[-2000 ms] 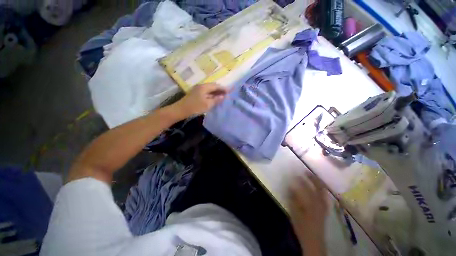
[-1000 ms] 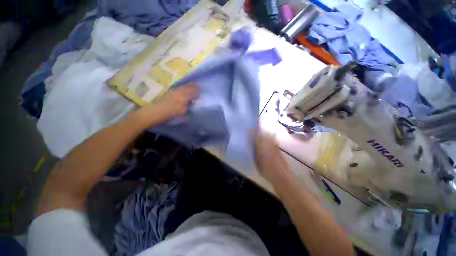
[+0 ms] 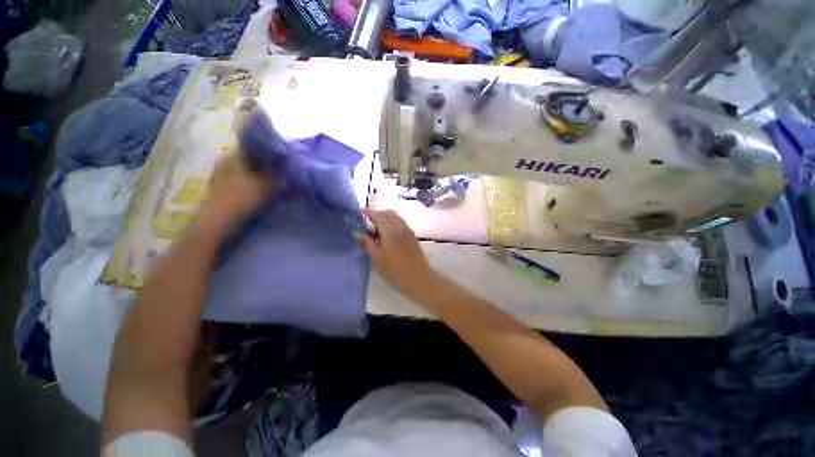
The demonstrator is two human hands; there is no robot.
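Observation:
The light blue garment piece (image 3: 295, 268) lies at the table's front left, beside the machine's needle end, and hangs a little over the front edge. A more violet flap (image 3: 329, 153) sticks out at its top. My left hand (image 3: 237, 192), blurred, is on the bunched upper left part of the cloth. My right hand (image 3: 390, 241) grips the cloth's right edge just in front of the needle area, fingertips pinched. The off-white sewing machine (image 3: 572, 170) marked HIKARI stands to the right. Its presser foot area (image 3: 429, 189) has no cloth under it that I can see.
Blue and yellow-green snips (image 3: 536, 266) lie on the table (image 3: 447, 299) right of my right hand. Crumpled translucent plastic (image 3: 657, 268) lies under the machine's right end. White and blue cloth heaps (image 3: 94, 219) stand at the left. More blue cloth (image 3: 465, 22) and an orange thing (image 3: 427, 46) are behind.
The view has swung so the machine sits level across it. The cloth has been turned and spread, its upper part bunched under my left hand. My right hand, empty at first, has taken the cloth's right edge.

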